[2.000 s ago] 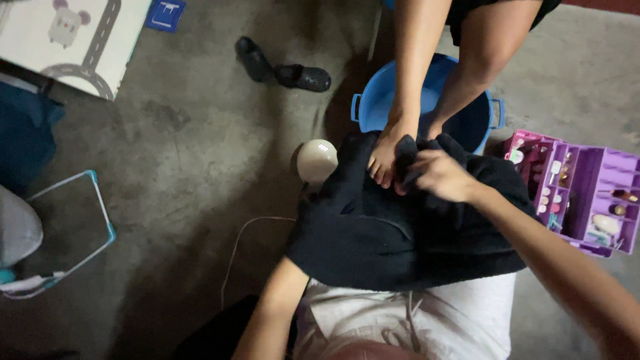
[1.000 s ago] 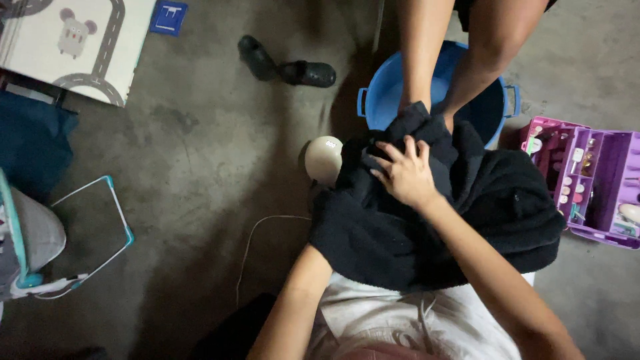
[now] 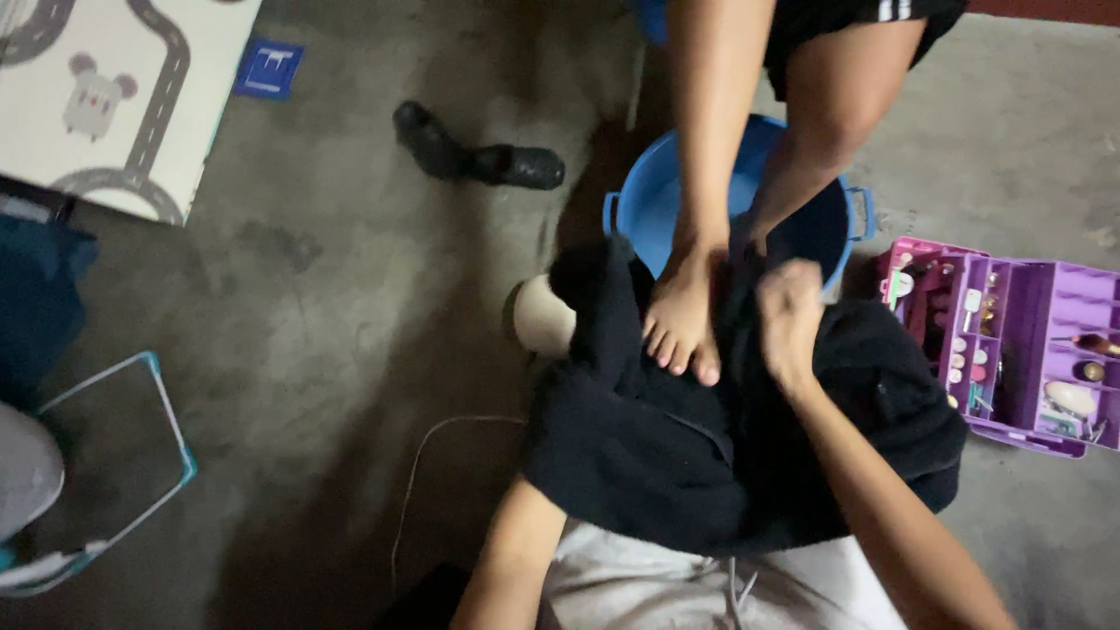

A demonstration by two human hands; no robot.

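Observation:
A black towel (image 3: pixel 647 455) lies spread over my lap. On it rests the bare foot (image 3: pixel 687 319) of another person, its toes uncovered and pointing toward me. My right hand (image 3: pixel 790 319) is blurred, just right of that foot at the towel's upper part; whether its fingers grip the cloth is unclear. The towel hides my left hand, and only the forearm shows below it. Beyond the towel stands a blue plastic basin (image 3: pixel 652 206) with two handles. The person's other leg (image 3: pixel 801 175) reaches down over the basin, its foot mostly hidden.
A purple and pink organizer case (image 3: pixel 1019 350) with small bottles and tools lies at the right. A white rounded object (image 3: pixel 542 315) sits left of the towel, near a thin cable (image 3: pixel 420 451). Black shoes (image 3: pixel 477 157), a printed play mat (image 3: pixel 105 105) and a folding frame (image 3: pixel 171 420) are farther left.
The foot, covered by the towel one second ago, now shows on top of it. My right hand has moved from over the covered foot to its right side.

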